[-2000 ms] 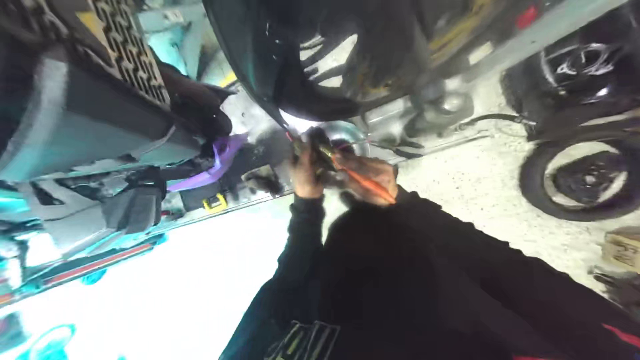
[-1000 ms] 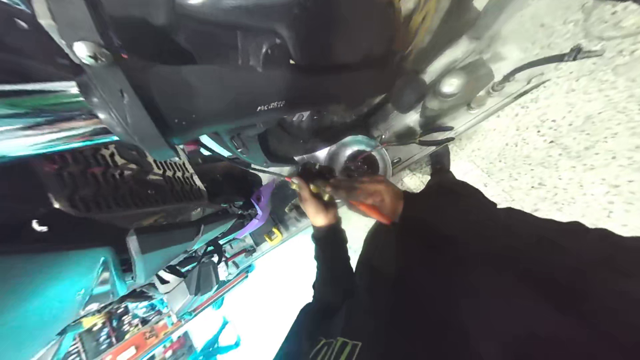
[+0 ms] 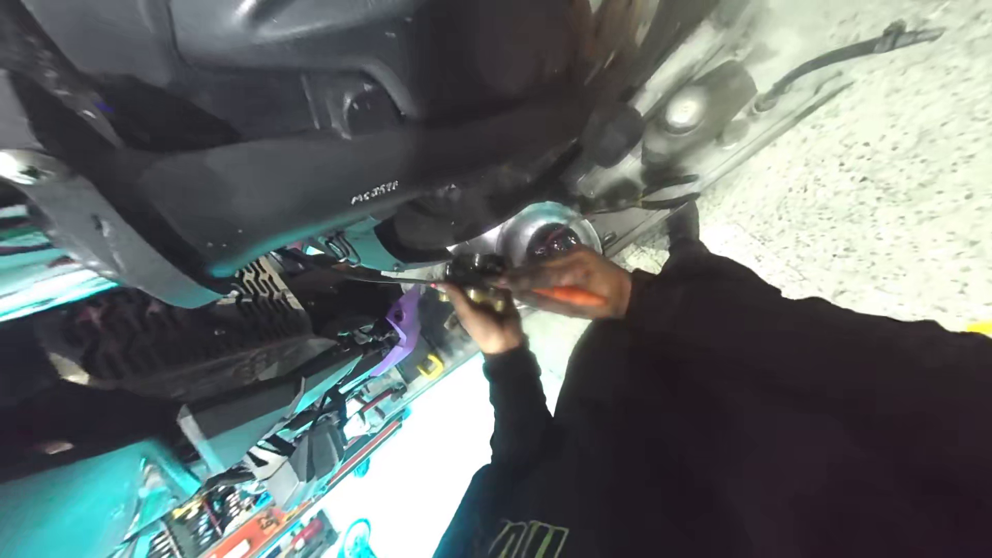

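My left hand [image 3: 490,319] is closed around a small dark and brass-coloured metal part [image 3: 474,273], which a dark cable [image 3: 380,277] meets from the left. Close against it, my right hand [image 3: 585,280] grips an orange-handled tool [image 3: 570,296]; its tip is hidden. Just behind my hands lies a round silver metal bowl or dish [image 3: 515,232] with dark things inside. Above them hangs a dark plastic vehicle body panel [image 3: 310,178].
Left are a black footboard with a tread pattern [image 3: 267,294] and a purple bracket [image 3: 401,332]. A yellow clip-like piece [image 3: 430,366] lies near the bench edge. Loose tools in an orange tray [image 3: 248,535] are lower left. A black hose [image 3: 845,58] lies upper right.
The view has swung strongly towards the vehicle panel. Both hands stay together at the metal part, and the orange-handled tool remains in my right hand.
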